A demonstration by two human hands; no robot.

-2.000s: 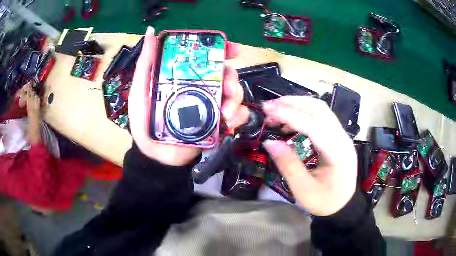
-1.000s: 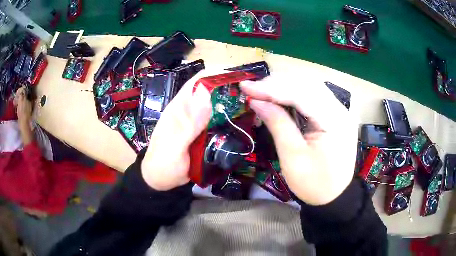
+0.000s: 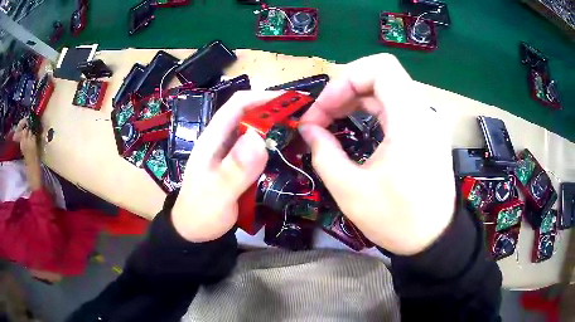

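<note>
My left hand (image 3: 220,166) holds a red front housing (image 3: 277,108), tilted so its narrow port end with a row of dark holes faces up. Part of the green circuit board and the dark speaker driver (image 3: 282,182) show inside, with a white lead wire (image 3: 301,166) looping out. My right hand (image 3: 372,151) has thumb and index finger pinched at the housing's right corner, at a small reddish spot; whether a separate part is between the fingertips cannot be told. The fingers hide much of the board.
Open red units and black back housings (image 3: 191,122) are piled left of my hands. More units (image 3: 509,217) lie on the right of the tan table (image 3: 94,148). A green conveyor belt (image 3: 353,47) carries units behind. A person in a red sleeve (image 3: 44,226) is at left.
The red housing has tipped so its port end faces up more. My right hand's fingers have moved slightly down and left at its corner. Units on the belt have shifted left.
</note>
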